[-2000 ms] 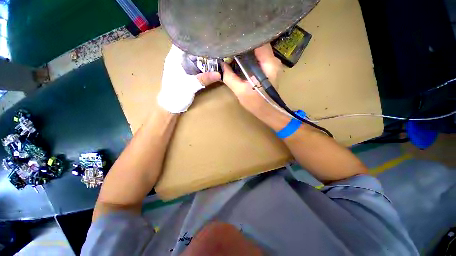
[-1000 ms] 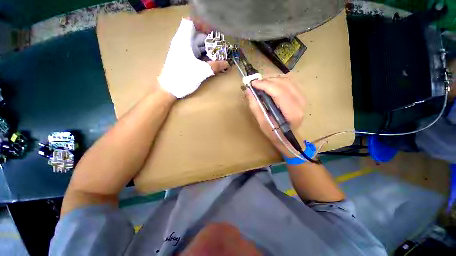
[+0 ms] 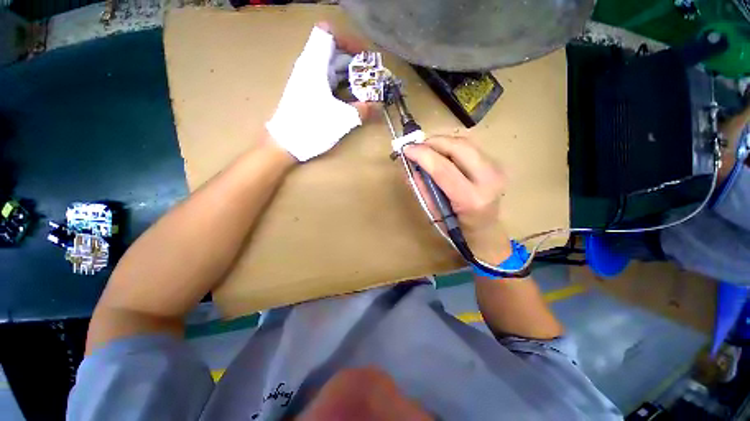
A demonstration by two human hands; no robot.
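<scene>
My left hand [image 3: 315,103], in a white glove with bare fingertips, holds a circuit board assembly [image 3: 366,76] over the upper part of the cardboard sheet [image 3: 329,214]. The assembly's pale pronged part faces up. My bare right hand [image 3: 460,185] holds a soldering iron [image 3: 434,196] like a pen. The iron's tip is at the right side of the assembly; whether it touches cannot be told. A thin whitish solder feed tube [image 3: 419,194] runs along the iron. A blue band [image 3: 511,258] is on my right wrist.
A large grey extraction hood [image 3: 477,33] hangs just above and right of the assembly. A black tip cleaner tray [image 3: 473,97] stands right of it. Assemblies [image 3: 88,238] lie on the dark bench [image 3: 90,123] at left. A black box [image 3: 654,123] and part of another person [image 3: 707,234] are at right.
Since the first frame my right hand has drawn back from the assembly and now holds the iron pen-like, tip toward it. The view has shifted, and the hood now covers less of the work.
</scene>
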